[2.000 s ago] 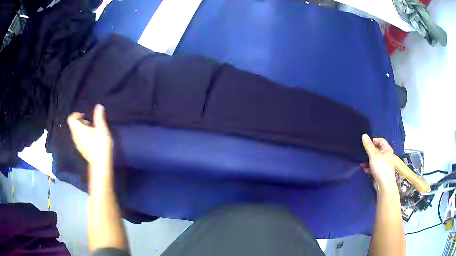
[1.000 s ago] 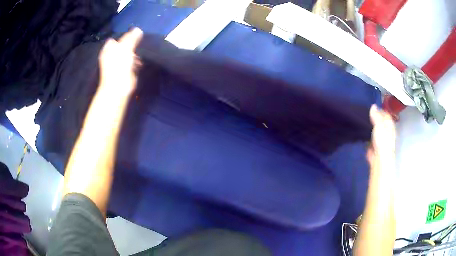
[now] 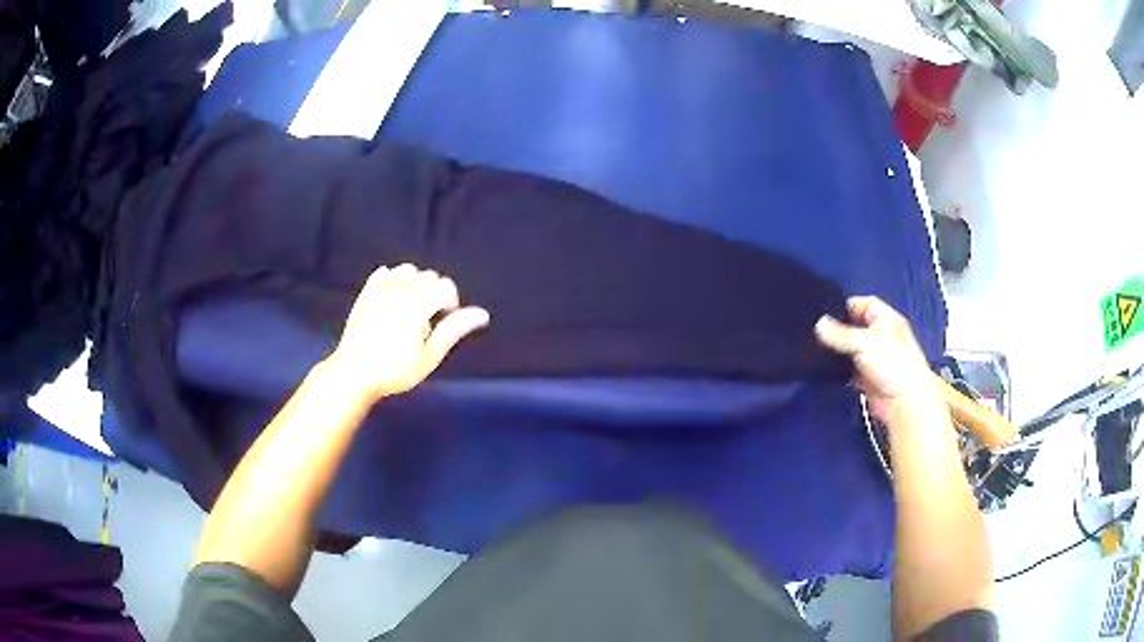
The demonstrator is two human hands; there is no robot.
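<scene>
A dark plum-black garment (image 3: 590, 276) lies lengthwise over the blue padded pressing board (image 3: 602, 399), whose near edge shows below the cloth. My left hand (image 3: 404, 332) is on the near part of the garment, left of the middle, thumb apart from the fingers; whether it pinches cloth I cannot tell. My right hand (image 3: 884, 355) pinches the garment's right end between thumb and fingers. The steam iron's yellow-tan handle (image 3: 981, 418) shows just right of my right wrist; its body is partly hidden.
A black garment heap (image 3: 75, 188) lies at the left. Purple folds (image 3: 57, 583) are at the lower left. A white strip (image 3: 370, 69) crosses the blue table cover (image 3: 652, 107) at the back. Cords run at the right. Grey-green cloth (image 3: 991, 38) and a red pipe (image 3: 926, 100) are at the upper right.
The garment, lifted and blurred toward the far side one second ago, now lies over the board. Both hands have come down nearer me, and my left hand has moved right along the cloth.
</scene>
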